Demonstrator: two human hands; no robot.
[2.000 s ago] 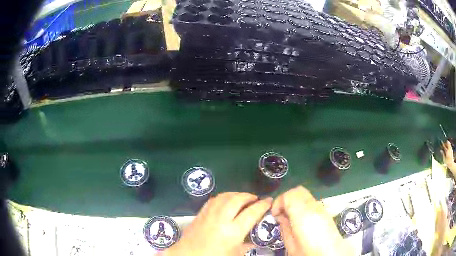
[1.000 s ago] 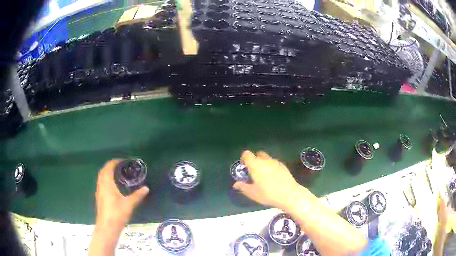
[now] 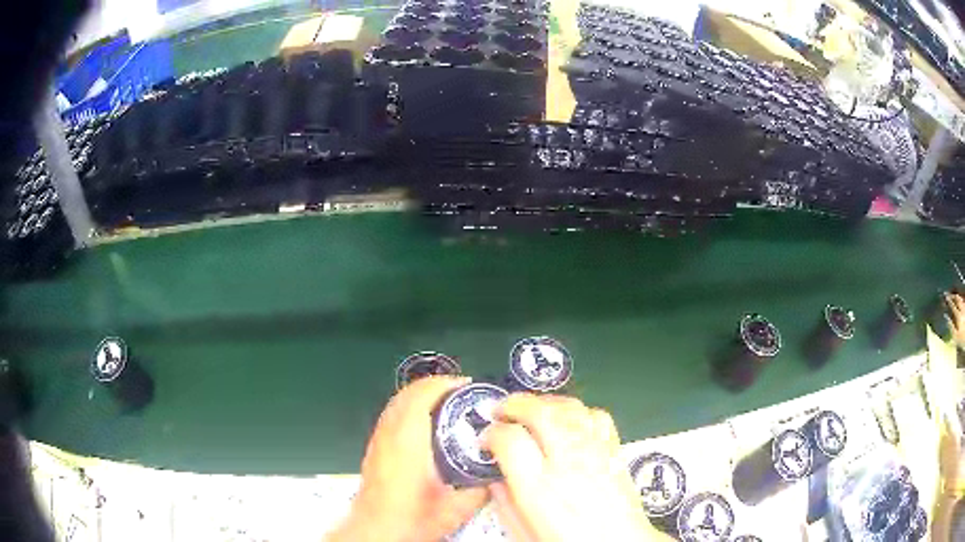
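Observation:
A black cylindrical unit (image 3: 461,432) with a pale ring and a white three-armed mark is held between both hands above the belt's near edge. My left hand (image 3: 407,466) wraps its left side and underside. My right hand (image 3: 561,455) lies on its right side, with fingers on its top. A dark-topped unit (image 3: 428,367) stands on the belt just behind, partly hidden by the left hand. A white-marked unit (image 3: 542,363) stands behind the right hand.
Another white-marked unit (image 3: 109,360) is at left on the green belt (image 3: 317,286). Dark-topped units (image 3: 760,335) stand at right. Several units (image 3: 657,484) and a clear plastic bag (image 3: 878,498) are on the white ledge. Black trays (image 3: 508,159) are stacked behind. Another person's hand (image 3: 956,318) shows far right.
Both hands were apart over the belt and have come together at the centre, holding one unit. The view has shifted; the trays and the left belt unit appear further right.

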